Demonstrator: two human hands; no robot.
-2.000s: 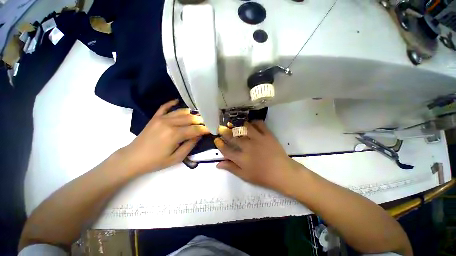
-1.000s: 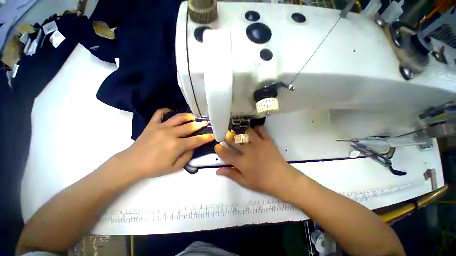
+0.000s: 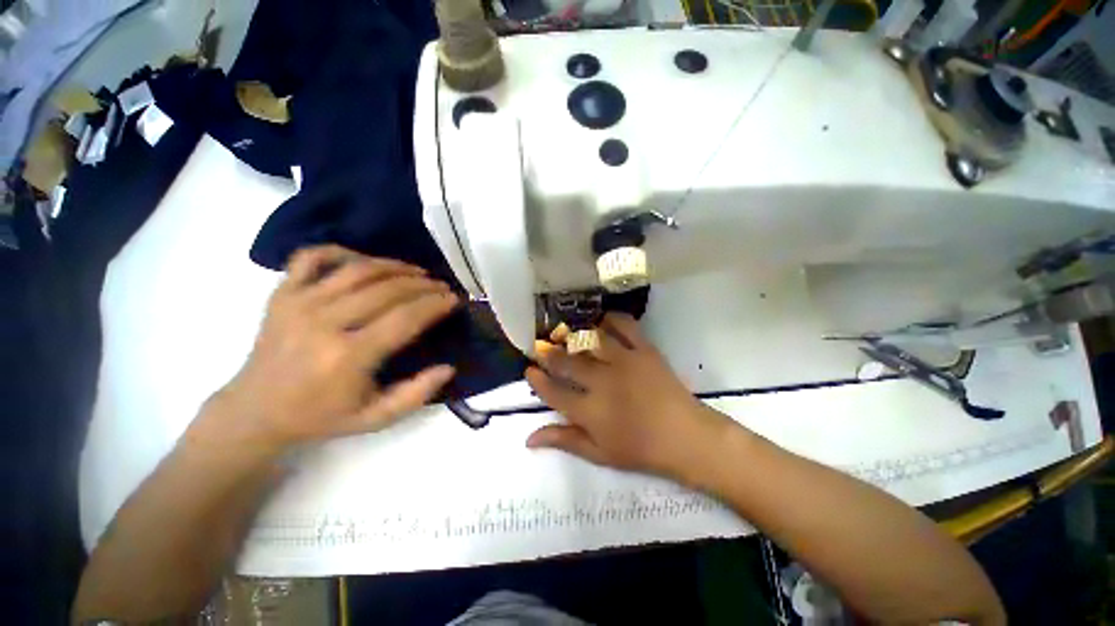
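Note:
The dark navy cloth [image 3: 355, 184] runs from the back left to under the white sewing machine head [image 3: 489, 220]. My left hand [image 3: 330, 349] is slightly blurred, fingers spread, over the cloth left of the needle area. My right hand [image 3: 618, 391] lies at the needle area with its fingertips beside the presser foot [image 3: 571, 306]. Whether its fingertips grip the cloth is hidden by the hand and machine. A dark piece of cloth also shows behind the right fingers.
Snips [image 3: 923, 371] lie on the white table [image 3: 171, 355] to the right. Navy pieces with white labels [image 3: 154, 124] and tan bits are stacked at the far left. A printed scale [image 3: 526, 514] runs along the front edge. A yellow-edged rail is at the lower right.
My left hand has moved left, away from the needle, and its fingers have spread, uncovering more cloth. My right hand has stayed at the needle area. The camera view has shifted a little.

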